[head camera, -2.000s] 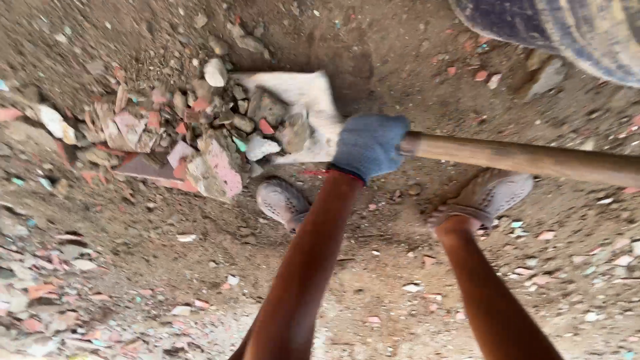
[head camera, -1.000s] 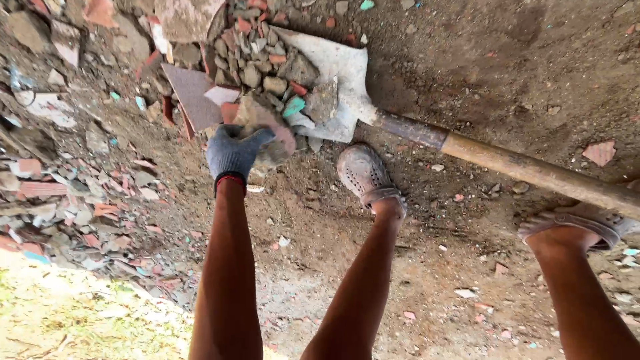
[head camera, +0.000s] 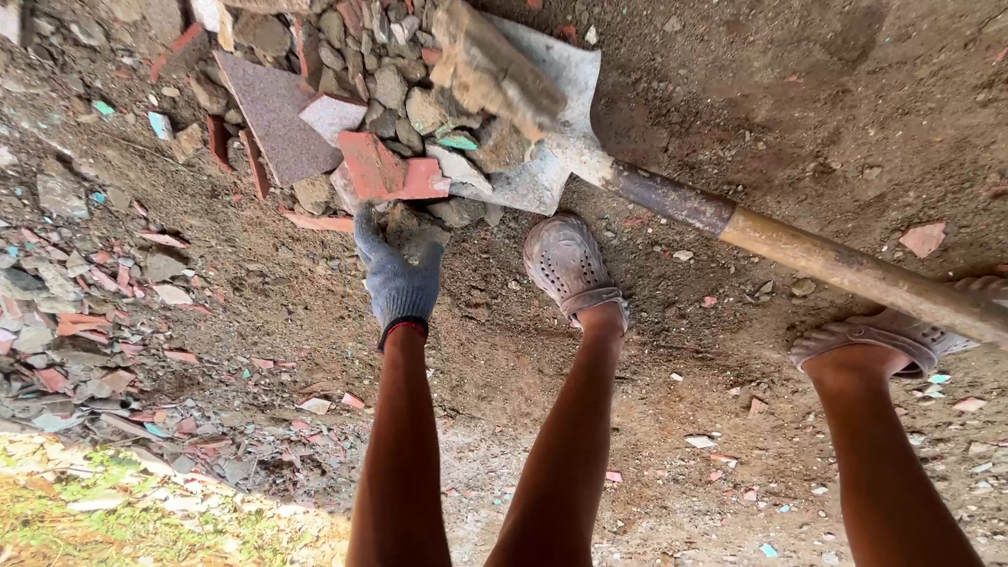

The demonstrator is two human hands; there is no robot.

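Note:
My left hand [head camera: 400, 272], in a grey-blue knit glove, is low at the near edge of the rubble pile, thumb and fingers spread. A brown stone [head camera: 409, 228] shows between them; whether they touch it is unclear. Up and right of the hand, a large, motion-blurred chunk of rubble [head camera: 500, 71] is over the blade of a shovel [head camera: 579, 94]. Stones and a green-coated fragment [head camera: 458, 141] are at the blade's left part. The wooden shovel handle [head camera: 835, 260] runs down to the right edge. My right hand is out of view.
Red tile pieces [head camera: 374, 165] and a speckled tile slab [head camera: 276, 118] lie in the pile. My feet in clogs [head camera: 571, 264] stand below the shovel, one partly under its handle. Broken fragments [head camera: 71, 315] cover the ground at left, with sunlit plants [head camera: 118, 512] below.
Two seconds ago my left hand was at the shovel handle; one second ago it was on a rubble chunk beside the pile. Now its fingers are spread, and a blurred chunk is over the blade.

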